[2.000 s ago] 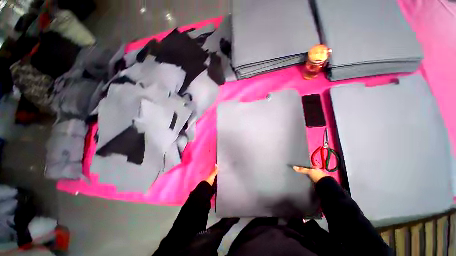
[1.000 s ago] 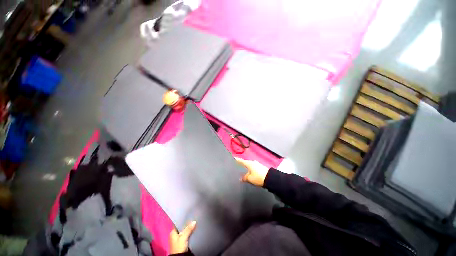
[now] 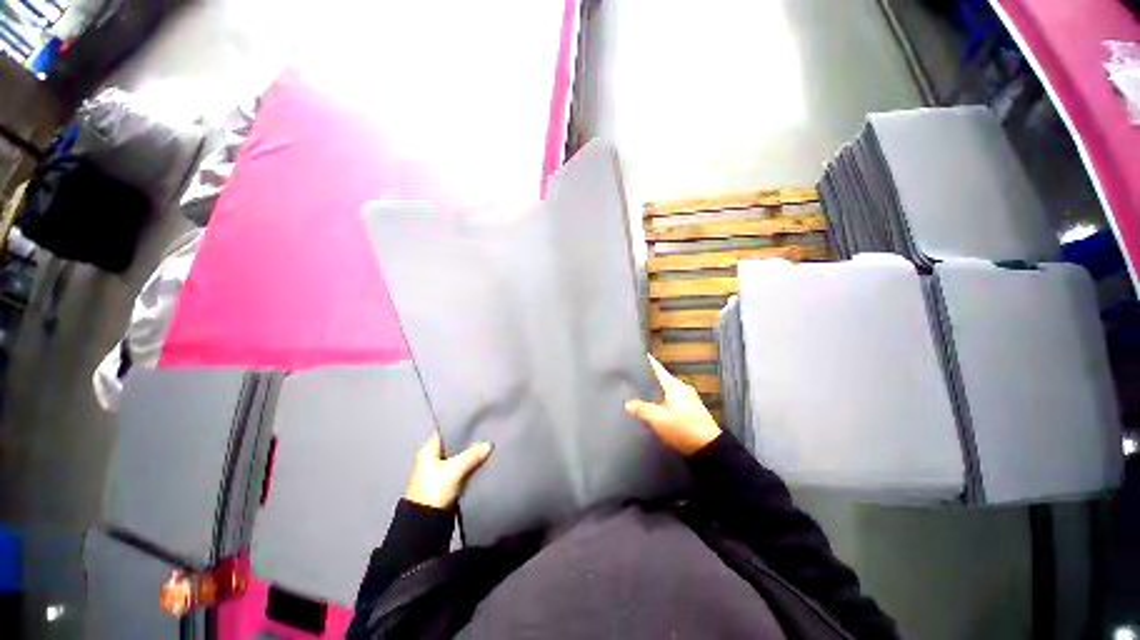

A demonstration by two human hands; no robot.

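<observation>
Grey cut panels [image 3: 538, 288] are held in front of my body, bent along the middle, with a notch at the far edge. How many are in the batch cannot be told. My left hand [image 3: 448, 475] grips the left edge, thumb on top. My right hand [image 3: 676, 410] grips the right edge, thumb on top. The fingers of both hands are partly hidden under the panels. The near end rests against my body.
A wooden pallet [image 3: 710, 228] on the floor holds grey panel stacks [image 3: 838, 375] at right. The pink table cover [image 3: 294, 238] is at left, with more panel stacks [image 3: 175, 438], an orange bottle [image 3: 188, 590] and a black phone [image 3: 296, 610]. Another pink table [image 3: 1075, 63] is at upper right.
The view has turned right, away from the scraps and towards the pallet. The panels have come off the table between both my hands. The scissors are no longer in view.
</observation>
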